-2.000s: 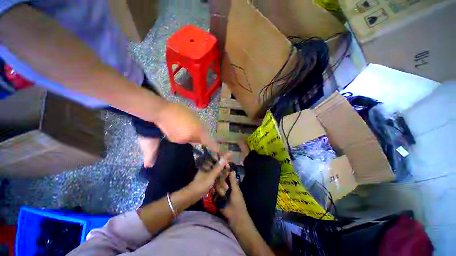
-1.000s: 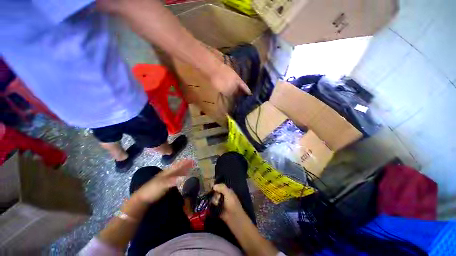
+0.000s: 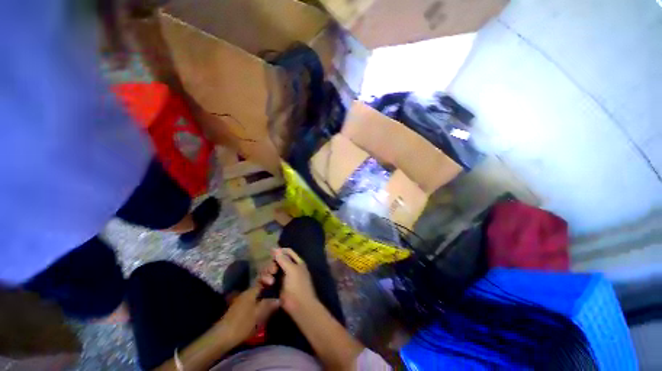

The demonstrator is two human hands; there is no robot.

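Observation:
My left hand [image 3: 250, 313] and my right hand [image 3: 292, 279] are together over my lap, fingers bent and touching. A small dark piece [image 3: 273, 288], which looks like part of a black cable, shows between them. Its shape is mostly hidden by the fingers and blurred. A small red patch [image 3: 256, 337] shows below my hands.
A blue crate [image 3: 581, 297] with black cables [image 3: 508, 322] across it stands right. An open carton [image 3: 406, 138] with plastic bags, a yellow side [image 3: 341, 243], a large carton [image 3: 218, 72], a red stool [image 3: 174, 138] and a dark red cloth [image 3: 528, 235] show. A person [image 3: 72, 130] stands close left.
My left hand has come back to my right hand at the lap. The view has swung right, showing more of the blue crate. The other person's reaching arm is no longer seen.

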